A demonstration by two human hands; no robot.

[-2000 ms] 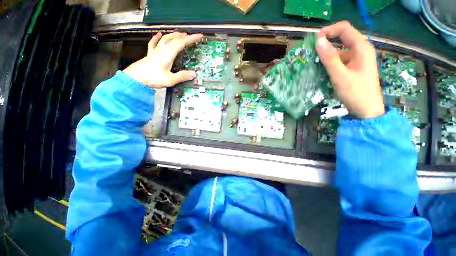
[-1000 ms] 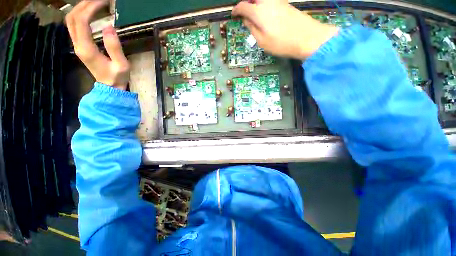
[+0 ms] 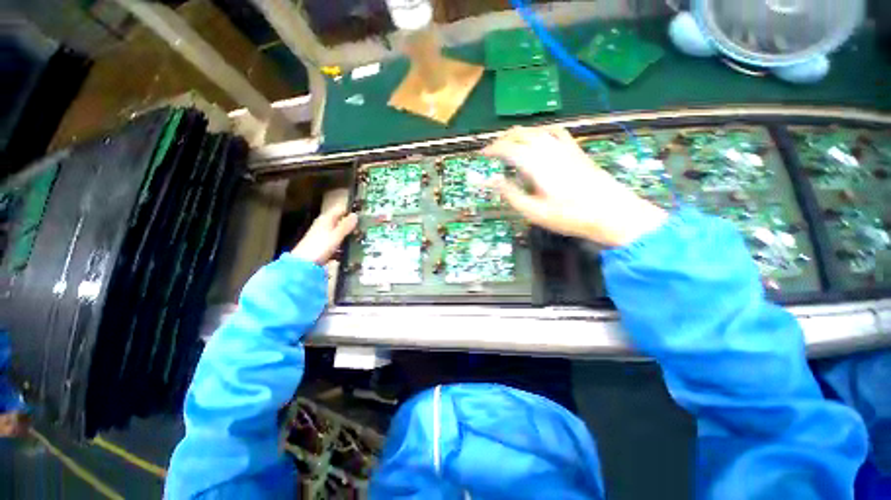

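The pallet [image 3: 431,296] lies on the conveyor with a green circuit board in each pocket: upper left [image 3: 392,187], upper right [image 3: 467,184], lower left [image 3: 390,254] and lower right [image 3: 479,252]. My bare left hand [image 3: 328,235] is against the pallet's left rim; whether it grips the rim cannot be told. My bare right hand [image 3: 567,186] is over the upper right pocket's right side, fingers and thumb apart at the board's edge and partly hiding it. No loose board shows in either hand.
More loaded pallets [image 3: 789,195] continue right along the metal rail [image 3: 469,328]. Black trays [image 3: 147,254] stand at left. Behind are loose green boards [image 3: 528,90], a brown square piece [image 3: 437,88] and a round fan [image 3: 777,29]. A blue cord [image 3: 562,44] hangs down.
The board from my right hand has gone into the upper right pocket. My left hand has left the upper left board and come to the pallet's left rim. The view has shifted, showing more bench.
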